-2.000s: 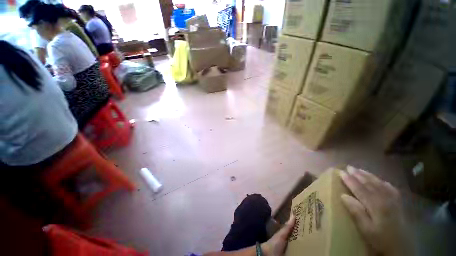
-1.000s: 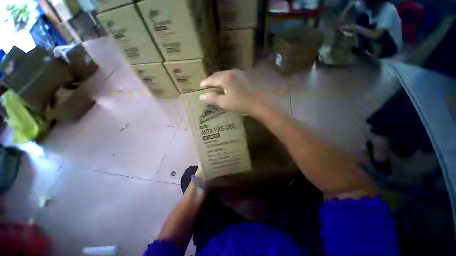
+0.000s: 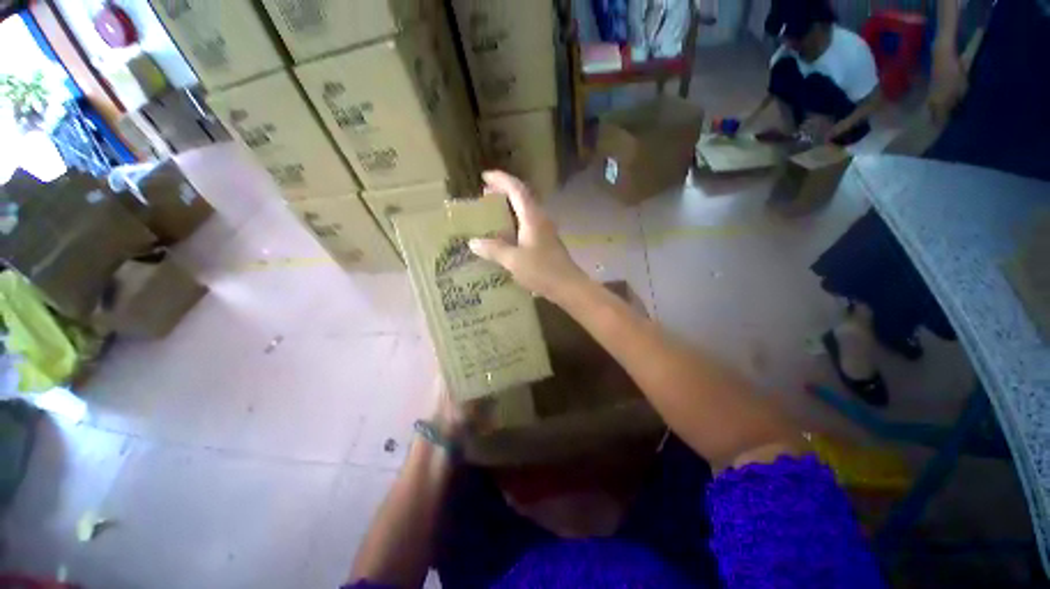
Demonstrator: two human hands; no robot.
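A closed tan inner box (image 3: 478,305) with dark print stands upright in front of me, over the left part of the master carton. My right hand (image 3: 527,244) grips its top edge, with fingers over the top and the thumb on the printed face. My left hand (image 3: 461,417) is at its lower left side; its fingers are largely hidden by the box. The open brown master carton (image 3: 593,357) is at my knees, its inside dark. A tan surface shows in it below the inner box.
Stacked full cartons (image 3: 374,109) rise ahead. A speckled table (image 3: 956,219) is at the right, with a person's legs beside it. An open brown carton (image 3: 647,150) and a crouching person (image 3: 823,75) are farther back. Brown boxes (image 3: 69,236) lie at the left.
The view has swung right from the stools to the stack and table. The inner box has come upright over the master carton, with my right hand now at its top edge.
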